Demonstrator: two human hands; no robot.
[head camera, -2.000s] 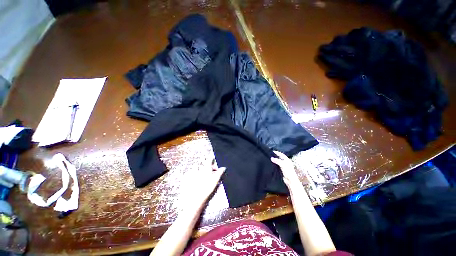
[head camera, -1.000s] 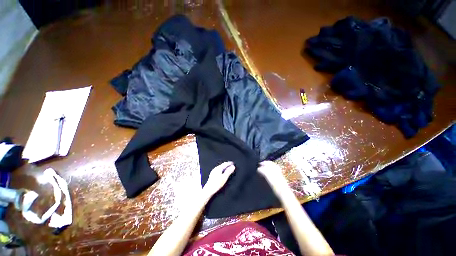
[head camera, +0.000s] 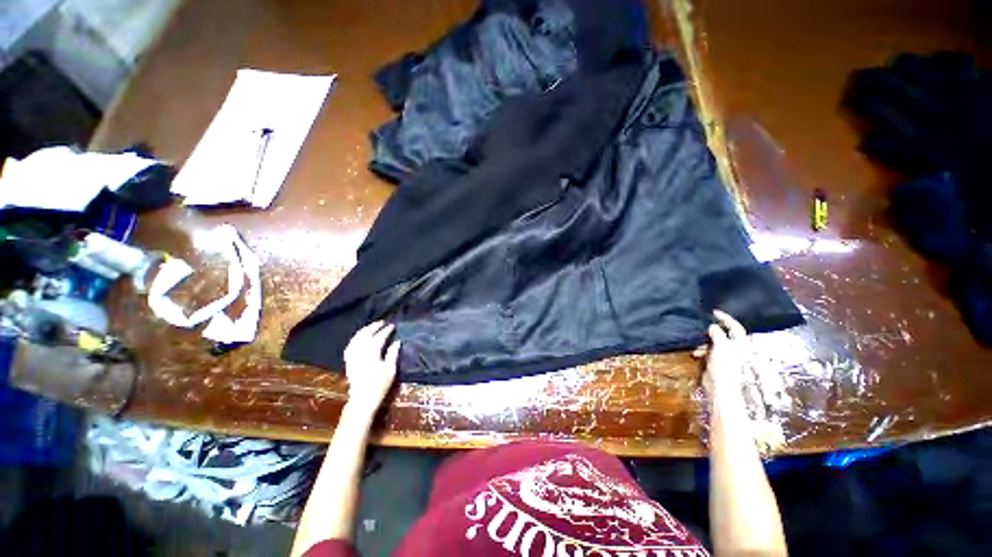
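A black jacket (head camera: 566, 250) lies spread on the brown table, its shiny wrinkled lining up and a matte black edge along the front. My left hand (head camera: 372, 357) is at the near hem, left of centre, its fingertips on the cloth. My right hand (head camera: 721, 337) is at the near hem on the right, fingers bent at the matte band. Whether the fingertips pinch the hem is too blurred to be sure. A flatter dark lined garment (head camera: 468, 93) lies behind the jacket.
A small yellow and black cutter (head camera: 819, 211) lies right of the joint line. A heap of dark garments (head camera: 935, 163) is far right. Paper with a pen (head camera: 234, 136), a looped white strip (head camera: 242, 285) and cluttered items (head camera: 76, 283) are left. Fabric scraps (head camera: 207, 468) hang below the table edge (head camera: 522, 441).
The jacket's narrow sleeve and front part are no longer laid toward me; the lining is spread wide. My hands have moved far apart along the hem. The view has shifted.
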